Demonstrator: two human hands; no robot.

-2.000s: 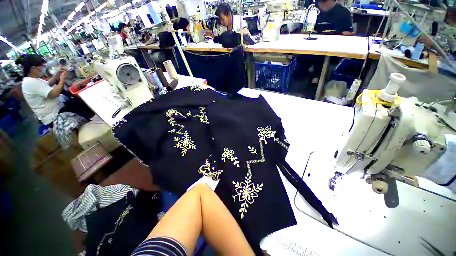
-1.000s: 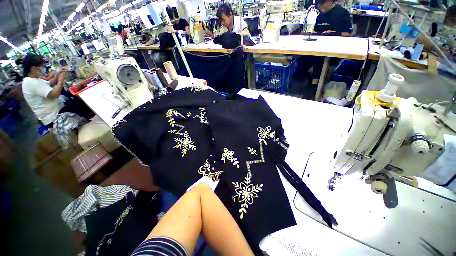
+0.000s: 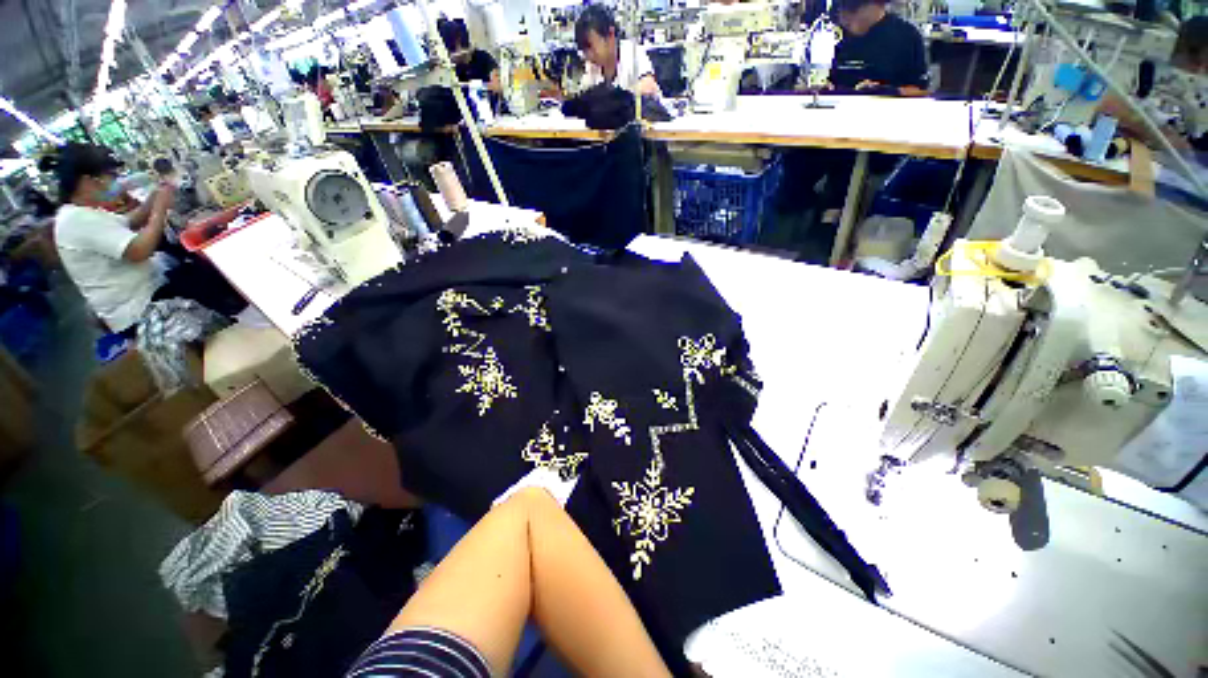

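Note:
A black garment with pale gold floral embroidery (image 3: 623,318) lies spread over the white table and hangs over its front edge. A narrow dark strip (image 3: 808,510) trails from its right side onto the machine bed. Two bare forearms come up from the bottom edge and meet at the garment's front, the left one with a striped sleeve (image 3: 421,656). A small white patch (image 3: 541,485) shows where they meet; whether it is a glove or cloth is unclear. The fingers of my left hand and my right hand cannot be made out, nor any grip.
A white sewing machine (image 3: 980,358) stands at right, its needle area lit. Another machine (image 3: 325,212) and thread cones stand at back left. Dark embroidered and striped cloth (image 3: 285,556) lies low at left. A person in white (image 3: 100,252) sits at far left; others work behind a long table (image 3: 821,122).
The view has shifted very slightly. The garment and forearms look the same. At the far right back, more of a person has come into view.

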